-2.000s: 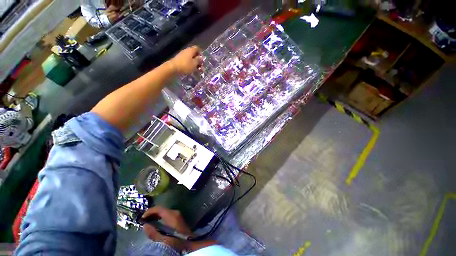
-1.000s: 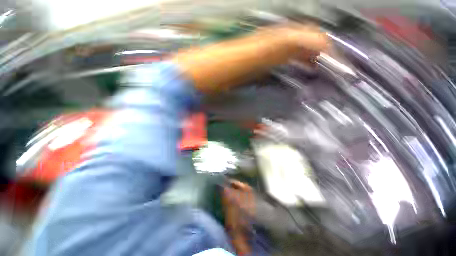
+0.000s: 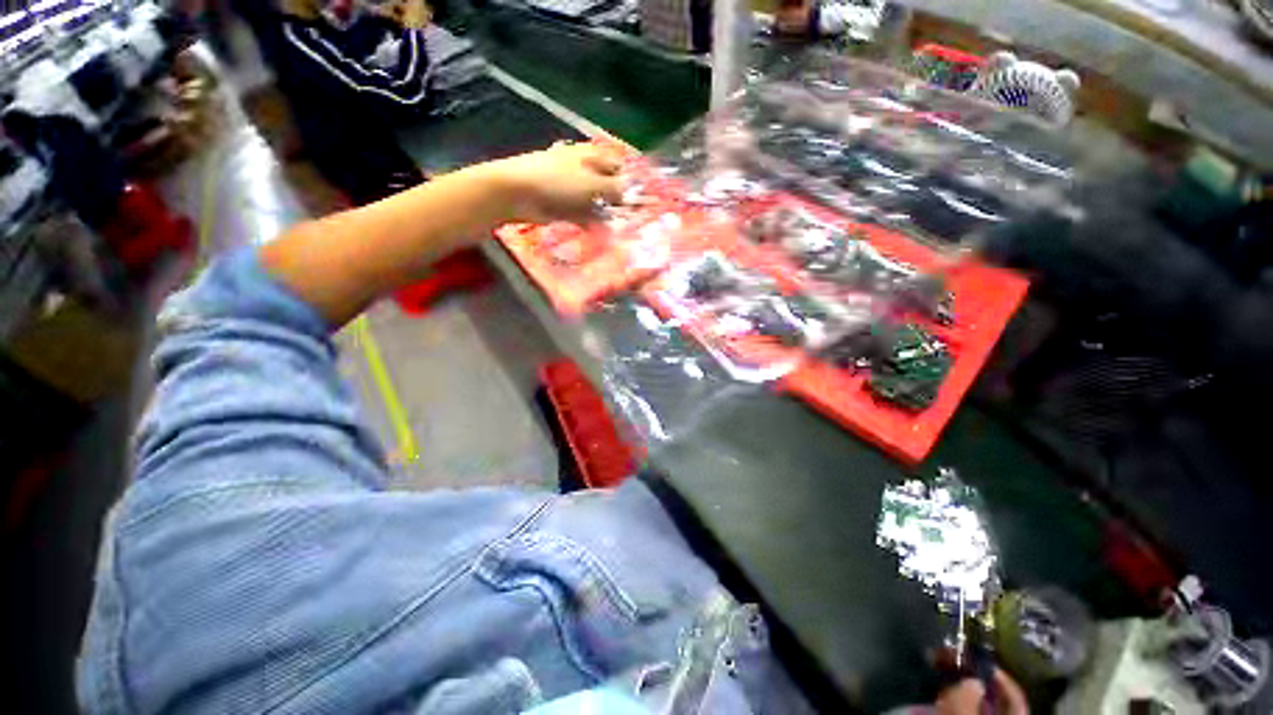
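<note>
My left hand [image 3: 570, 182] reaches out at the upper left with fingers closed on the edge of a clear, shiny plastic sheet or tray [image 3: 726, 366], which is blurred. The plastic extends over the red compartment tray [image 3: 984, 328], which holds dark-green boards [image 3: 907, 366] in its near slots. My right hand [image 3: 981, 694] is cut off by the bottom edge and holds a dark pen-like soldering iron beside a bright pile of white-green boards [image 3: 938, 534].
A round pot [image 3: 1044, 629] and a pale machine with a silver spool [image 3: 1229, 654] stand at the lower right. A red bin [image 3: 586, 426] is beside the bench edge. A person in dark clothing [image 3: 356, 77] is at the upper left. A white fan [image 3: 1023, 87] is at the back.
The view has swung left from the pale machine to the red tray. My left hand has carried the clear plastic from beyond the machine to over the red tray. My right hand still holds the iron.
</note>
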